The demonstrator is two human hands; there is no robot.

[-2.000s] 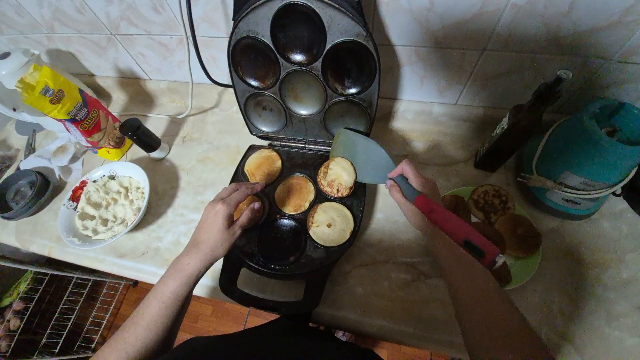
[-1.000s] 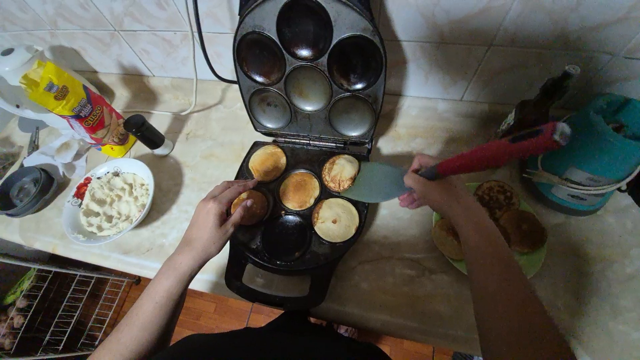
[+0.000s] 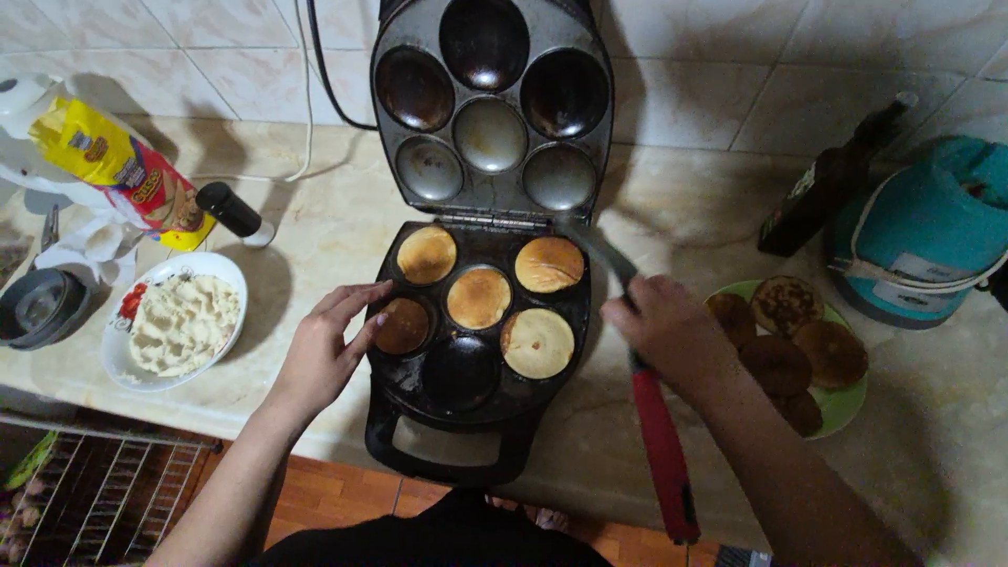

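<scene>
An electric arepa maker (image 3: 472, 405) lies open, its dimpled lid (image 3: 490, 134) raised against the tiled wall. Several round arepas sit in its wells, among them a browned one (image 3: 549, 264) at the upper right and a pale one (image 3: 538, 343) below it; the front well holds none. My right hand (image 3: 654, 323) grips a spatula with a red and grey handle (image 3: 660, 449), its blade edge-on by the upper right arepa. My left hand (image 3: 335, 342) is at the machine's left rim, fingertips beside the lower left arepa (image 3: 402, 325), holding nothing that shows.
Left on the counter are a bowl of dough (image 3: 185, 323), a yellow and red flour bag (image 3: 130, 177), a black-capped shaker (image 3: 235, 213) and a dark round dish (image 3: 43, 307). To the right stand a green plate of browned arepas (image 3: 854, 390), a dark bottle (image 3: 819, 189) and a teal appliance (image 3: 906, 236).
The upper right arepa, pale and spotted before with the spatula against it, now shows an evenly browned face. The spatula has turned, its red handle swinging down toward the counter's front. My left hand stays by the rim.
</scene>
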